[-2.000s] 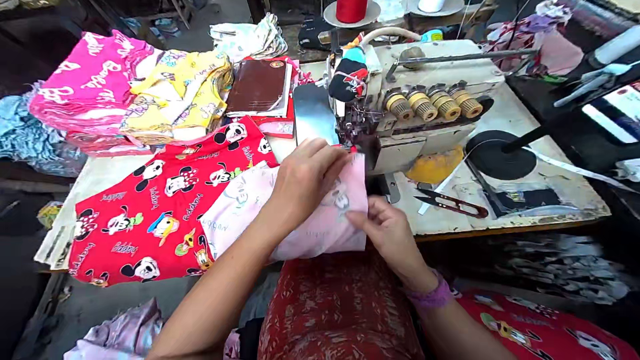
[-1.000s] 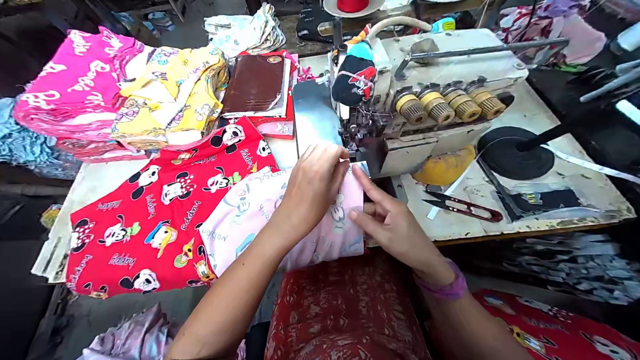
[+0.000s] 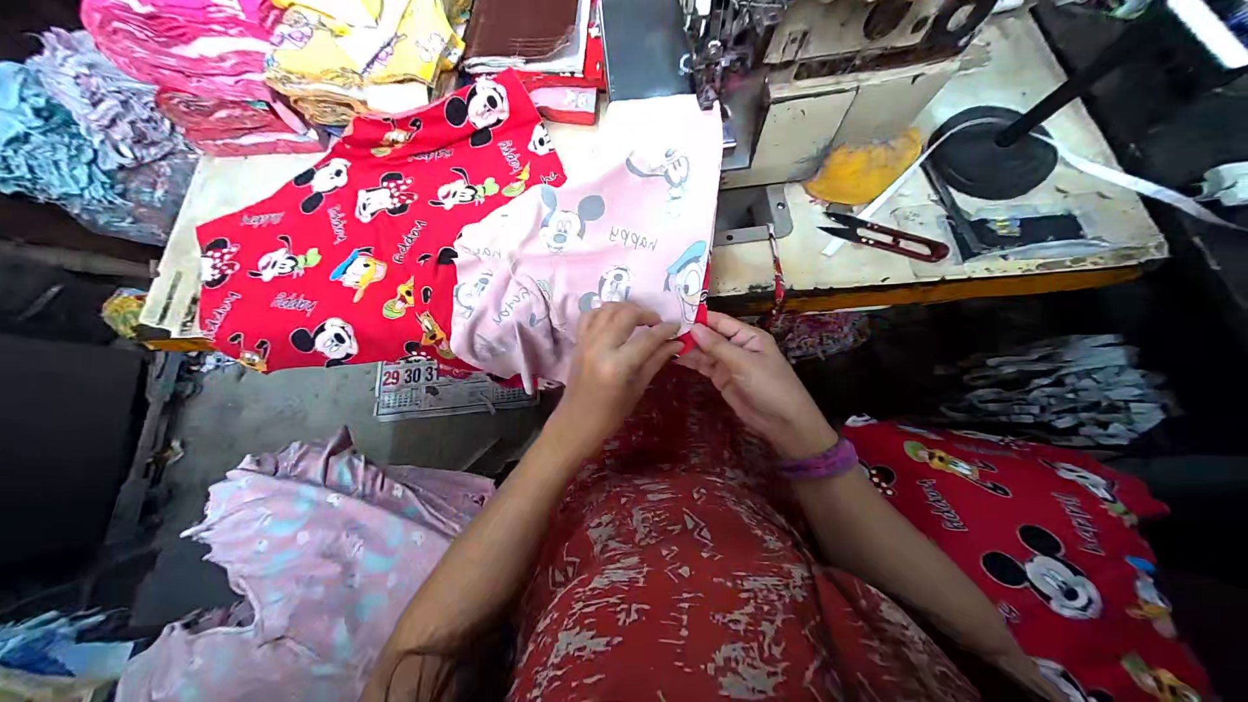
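My left hand pinches the near right corner of a printed fabric panel, whose paler reverse side faces up. Just beside it, my right hand holds the panel's right edge, where a bit of the red face shows between my fingers. The panel's far end lies under the needle area of the sewing machine; whether the presser foot holds it cannot be seen. To the left, a red fabric piece with cartoon prints lies on the table, partly beneath the pale panel.
Thread snips lie right of the machine bed, near a black round base and white tape. Stacks of pink and yellow fabric stand at the back left. Red printed fabric lies at my right, pale pink fabric lower left.
Both hands have moved from beside the needle area down toward the table's front edge. The pale panel, bunched under my hands before, now lies spread out. The view has tilted downward.
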